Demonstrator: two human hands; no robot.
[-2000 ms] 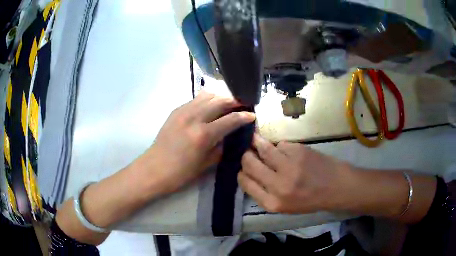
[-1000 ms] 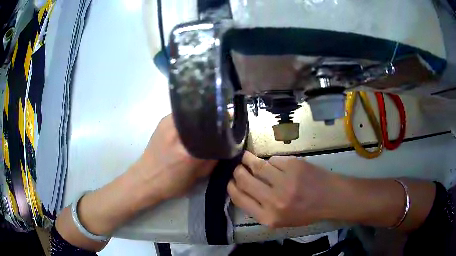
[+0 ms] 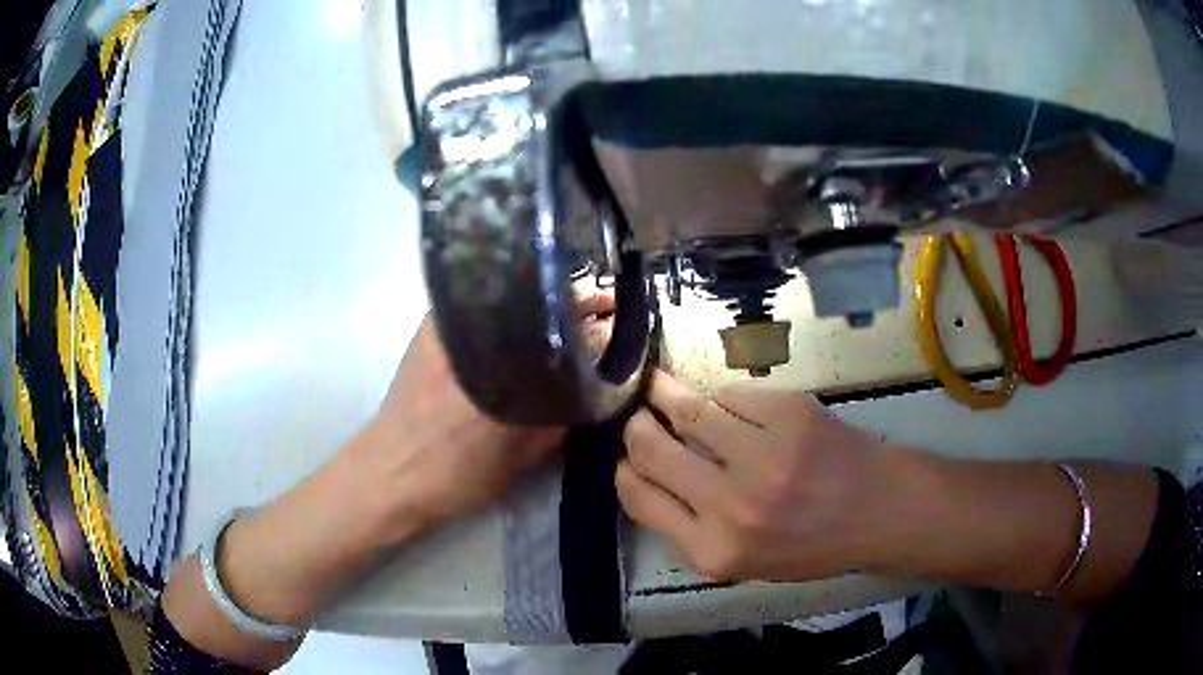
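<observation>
The black band (image 3: 592, 541) lies over a grey piece (image 3: 533, 567) and runs from the table's front edge up under the metal loop. My left hand (image 3: 455, 422) lies on the work left of the band; its fingertips are mostly hidden behind the metal loop (image 3: 491, 251). My right hand (image 3: 752, 481) is at the band's right edge, with thumb and index finger pinching it just below the loop. The needle area is largely hidden by the loop.
Scissors with yellow and red handle loops (image 3: 971, 323) lie right of the needle area. The sewing machine head (image 3: 858, 53) fills the top. A stack of grey pieces (image 3: 156, 290) lies at left, beside a black-and-yellow taped strip (image 3: 60, 303). A tan knob (image 3: 756, 346) hangs under the head.
Since two seconds ago, the machine head and metal loop appear lower and wider in view, now covering my left fingers. My hands stay at the band; over the last second they have shifted only slightly.
</observation>
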